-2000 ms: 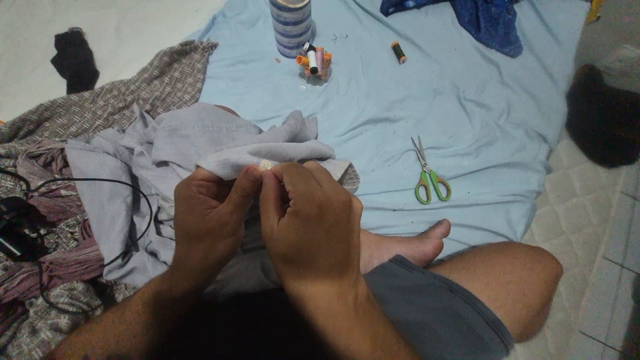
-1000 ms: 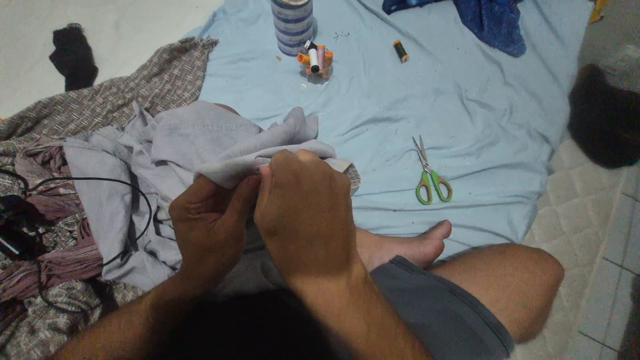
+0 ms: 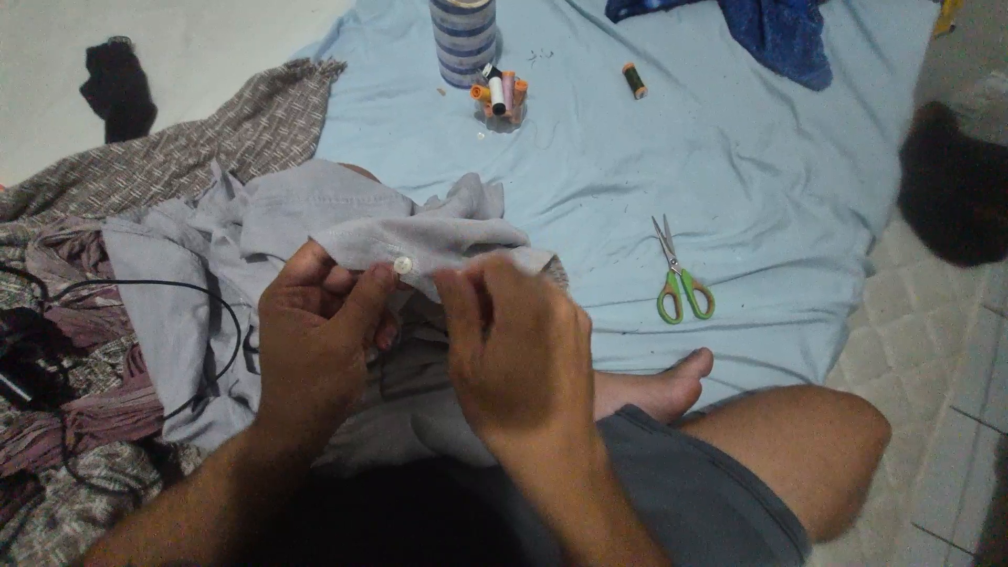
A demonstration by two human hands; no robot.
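Note:
A pale grey cloth garment [image 3: 315, 197] lies bunched in front of me, with a small white button [image 3: 403, 264] on its near edge. My left hand [image 3: 331, 323] pinches that edge, its thumb just left of the button. To the right of the button is my right hand [image 3: 516, 331], blurred, its thumb and forefinger close together by the cloth; whether a needle or thread is between them cannot be told. Green-handled scissors [image 3: 675, 276] lie with blades slightly parted on the light blue sheet [image 3: 748, 205].
Thread spools [image 3: 500, 94] fill a small clear container beside a striped cylinder [image 3: 463, 39]. A dark green spool [image 3: 634, 81] lies apart. A black cable [image 3: 213, 291] crosses cloths at left. My bent leg [image 3: 795, 449] is at right.
My right hand has moved right, away from my left hand. The button, covered by my hands a second ago, now shows between them.

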